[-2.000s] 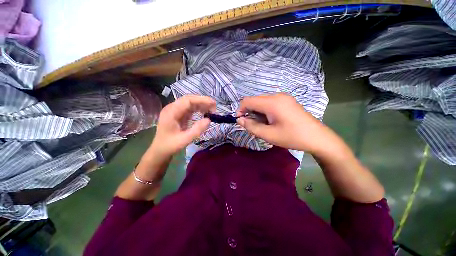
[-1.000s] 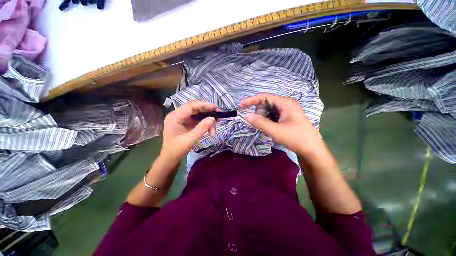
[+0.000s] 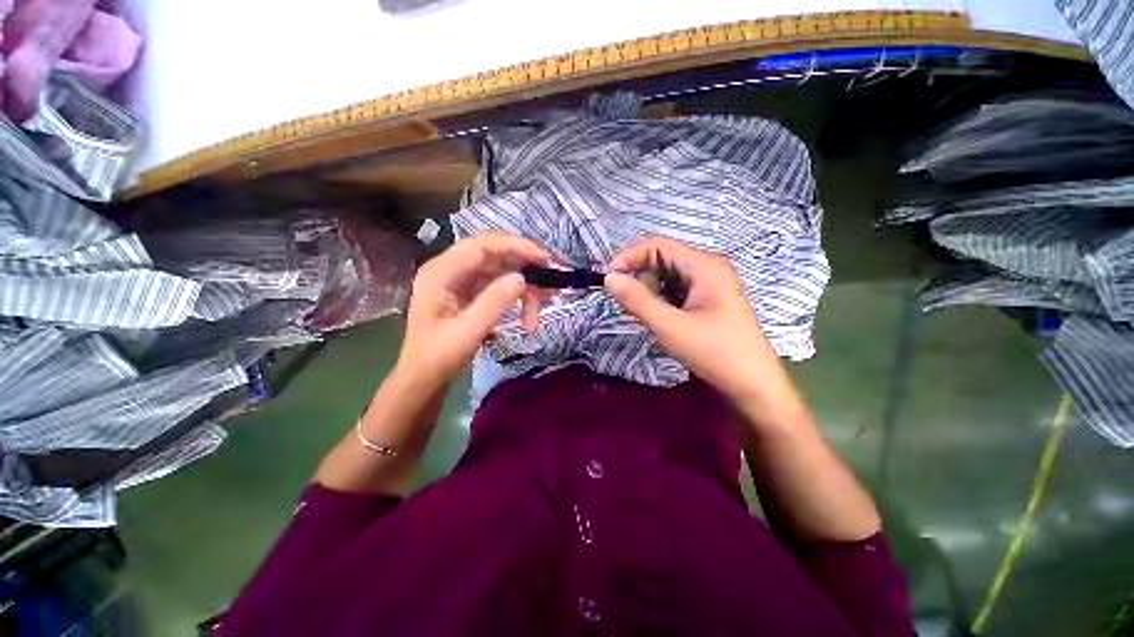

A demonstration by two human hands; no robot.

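A short dark ribbon piece (image 3: 566, 278) is stretched level between my two hands, above the striped garment (image 3: 696, 174) bunched on my lap. My left hand (image 3: 466, 292) pinches its left end between thumb and fingers. My right hand (image 3: 690, 302) pinches its right end with thumb and forefinger. A dark, pointed tool, maybe thread snips (image 3: 668, 276), sits in my right palm, partly hidden by the fingers. No needle can be made out.
The white tabletop (image 3: 286, 62) with a yellow measuring tape (image 3: 497, 82) along its edge lies ahead. Striped garments are piled at the left (image 3: 100, 299) and right (image 3: 1032, 230). Pink cloth (image 3: 87, 50) is at the top left. A yellow line (image 3: 1026, 510) crosses the green floor.
Against two seconds ago, the ribbon shows as a straighter strip and my right hand is turned so the dark tool in its palm shows more. The view has shifted slightly.
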